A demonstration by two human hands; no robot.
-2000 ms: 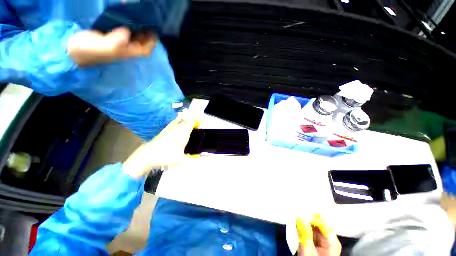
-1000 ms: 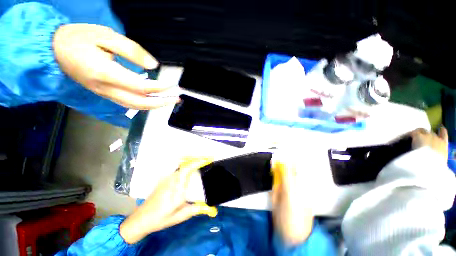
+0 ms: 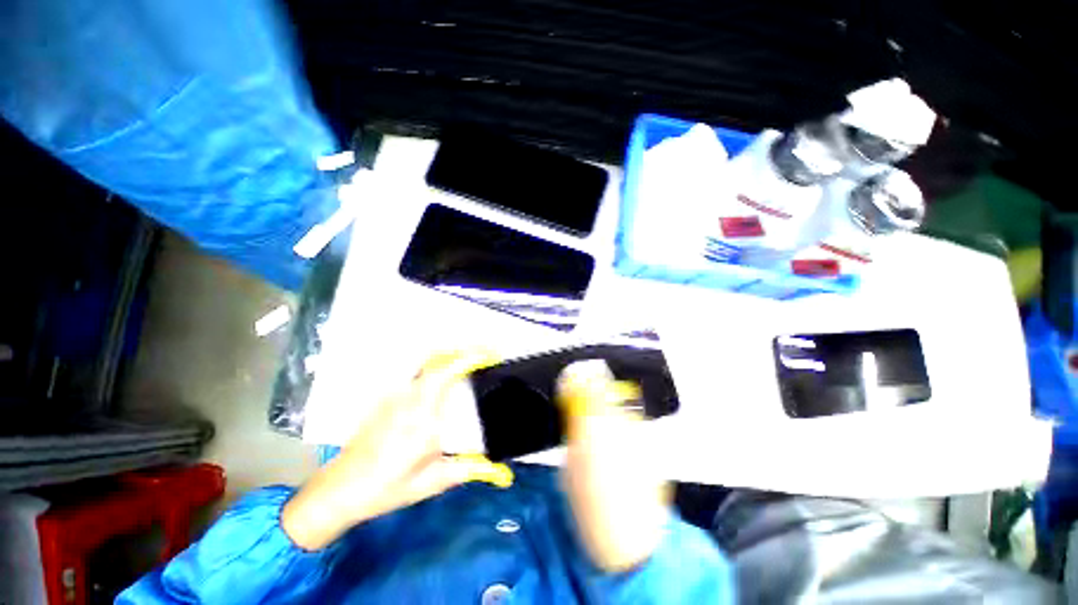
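Note:
My left hand (image 3: 396, 443), with yellow finger cots, grips the left end of a glossy black phone screen (image 3: 520, 414) just above the near edge of the white table (image 3: 721, 443). My right hand (image 3: 609, 473), blurred, lies over the middle of the screen with its yellow-tipped fingers on the glass; whether it holds a wipe cannot be told in the glare. Two more black screens, one farther (image 3: 517, 186) and one nearer (image 3: 497, 265), lie at the table's left. Another screen (image 3: 854, 372) lies at the right.
A blue tray (image 3: 733, 279) at the table's far side holds white wipes (image 3: 683, 189) and silver-topped bottles (image 3: 786, 189), with a crumpled wipe (image 3: 893, 112) on top. A person's blue sleeve (image 3: 201, 142) is at left, grey clothing (image 3: 851, 555) at lower right, a red stool (image 3: 130, 520) at lower left.
My right hand has moved from the screen's right end onto its face. The neighbour's hand at left and the grey-sleeved arm at right have withdrawn; only one screen now shows at right.

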